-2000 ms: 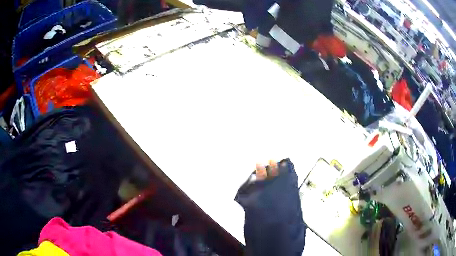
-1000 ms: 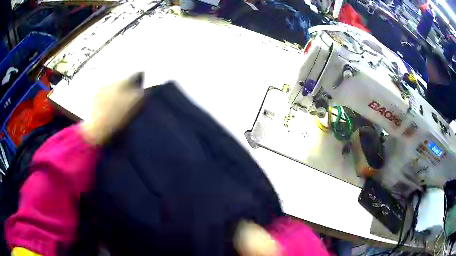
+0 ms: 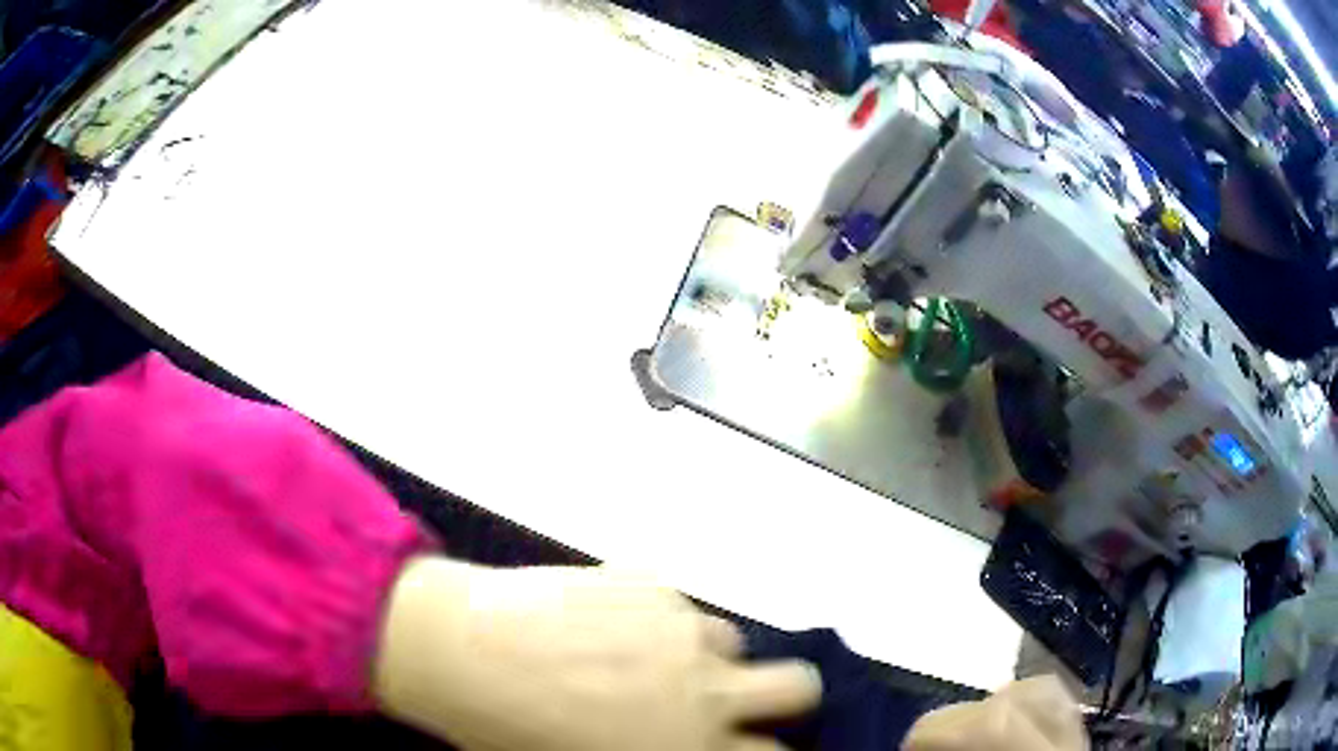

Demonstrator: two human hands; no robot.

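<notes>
A dark navy cloth shows at the bottom of the picture, at the table's front edge, mostly cut off by the frame. My left hand, in a pink sleeve, is at its left side with the fingers on the cloth. My right hand is at its right side, cut off by the bottom edge, also at the cloth. The white sewing machine with red lettering stands to the right of the white table. No cloth shows under its needle.
Green ring and yellow ring beside the machine bed. A black patterned flat object lies at the right table edge. A brown-and-black block stands by the machine pillar. Dark cloth lies behind the table; red material is at the far left.
The dark cloth has gone from the table top down to the front edge. My left hand has moved right and down, closer to my right hand. The view has shifted.
</notes>
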